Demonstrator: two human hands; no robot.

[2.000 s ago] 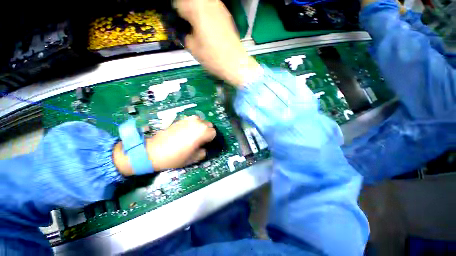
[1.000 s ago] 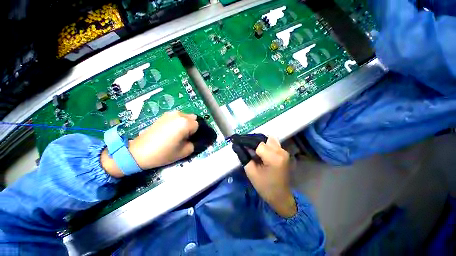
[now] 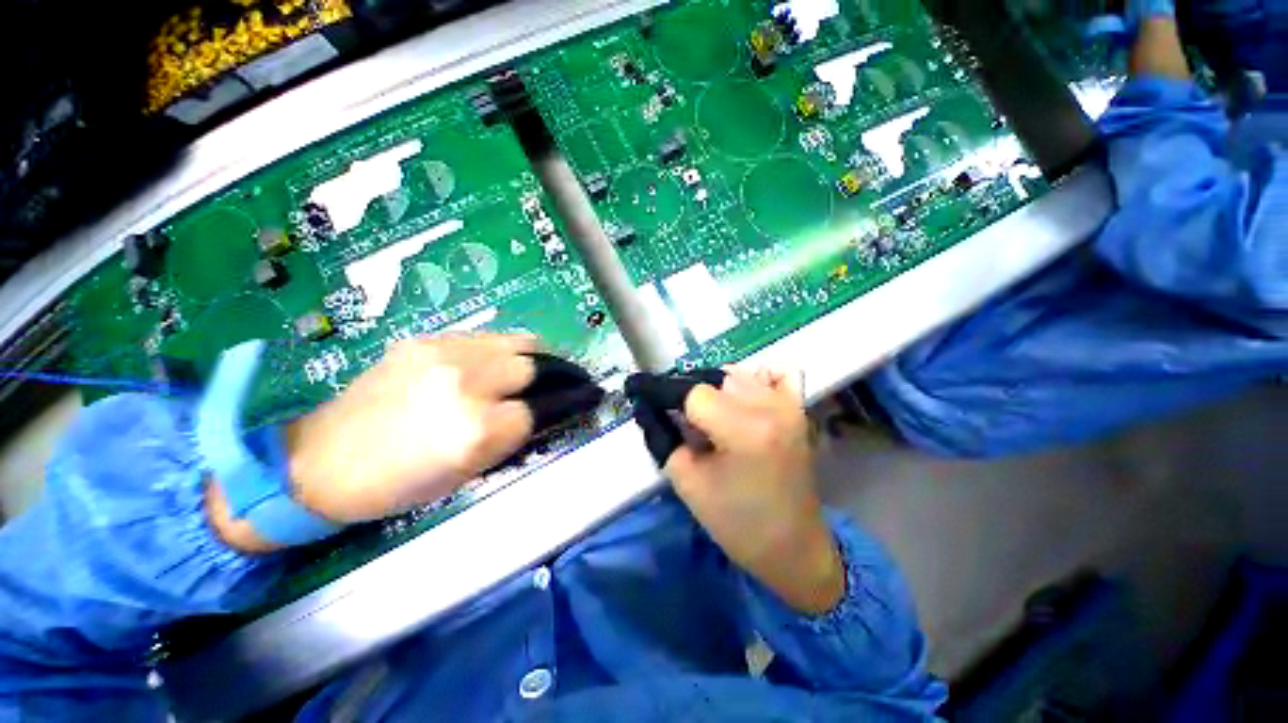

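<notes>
A large green printed circuit board (image 3: 523,276) with white patches lies on the line in front of me. My left hand (image 3: 431,417), with a light blue wrist strap and black finger cots, rests over its lower part, fingertips pointing right. My right hand (image 3: 742,452), also with black finger cots, is at the board's lower edge, its fingertips close to those of my left hand near the grey bar (image 3: 600,261) that crosses between the board sections. Whether either hand holds a small part cannot be seen; the fingertips are dark and blurred.
A silvery metal rail (image 3: 565,494) runs along the near side, and another rail (image 3: 382,88) along the far side. A bin of orange-yellow parts (image 3: 247,43) stands behind it. Another person's blue sleeve (image 3: 1194,212) is at the right, by a second board section (image 3: 848,156). A blue cord crosses at the left.
My right hand has come down from the bins to the board's lower edge. My left hand has shifted slightly left over the last second. The other person's arm has moved, and the view has shifted.
</notes>
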